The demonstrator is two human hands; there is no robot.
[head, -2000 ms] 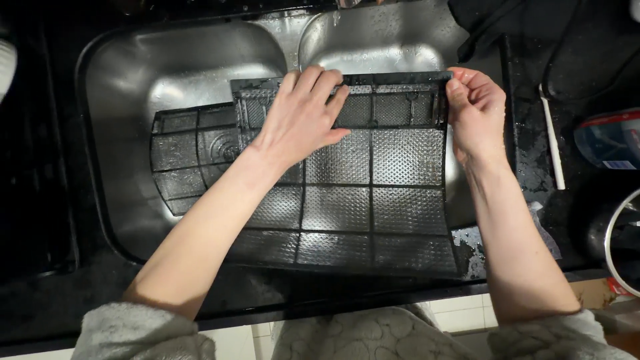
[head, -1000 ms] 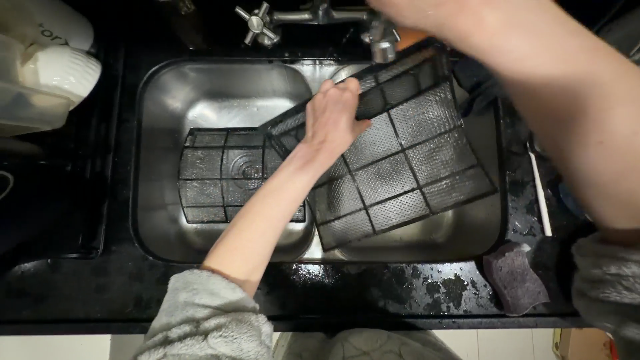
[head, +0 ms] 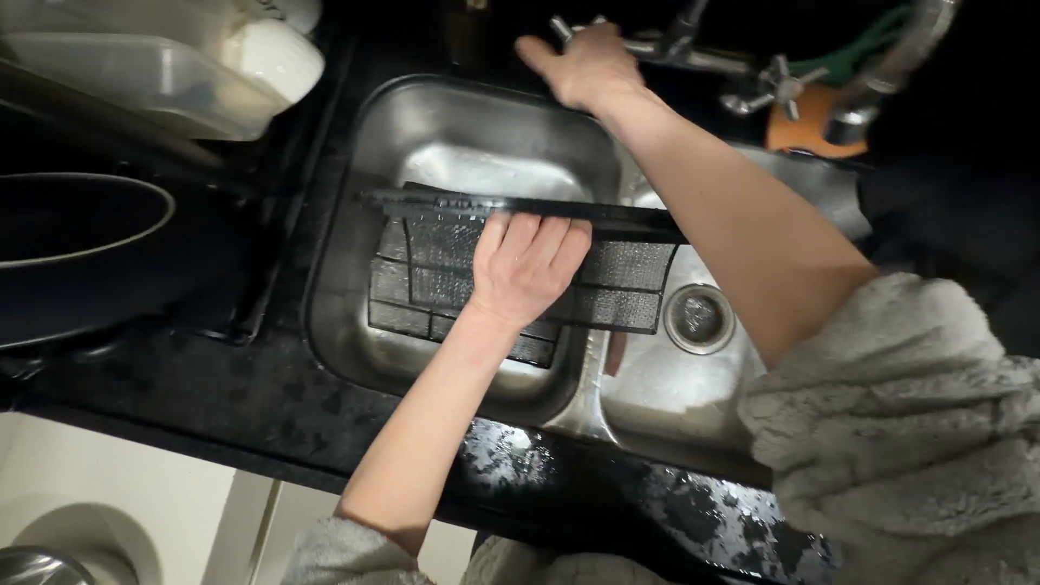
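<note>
My left hand (head: 530, 264) grips the black frame edge of a wet mesh filter panel (head: 621, 272), its fingers curled over the rim. The panel is held tilted above the left basin of the steel double sink (head: 479, 114) and reaches over the divider. Beneath it a second mesh panel (head: 390, 317) lies in the left basin, partly covered. My right hand (head: 589, 69) is at the left cross handle of the chrome tap (head: 691, 57), behind the sink; the thumb stands out from the fingers, and their hold on the handle is hidden.
The right basin shows its drain (head: 699, 318). An orange item (head: 804, 122) stands behind it, by the spout. Left of the sink are a clear plastic container (head: 146, 81), a white cup-like item (head: 280, 65) and a dark pan (head: 81, 244). Water wets the black counter's front edge (head: 520, 455).
The held panel has moved left, from over the right basin to over the left one, and is tipped more edge-on. My right hand, on the panel's corner two seconds ago, is now at the tap.
</note>
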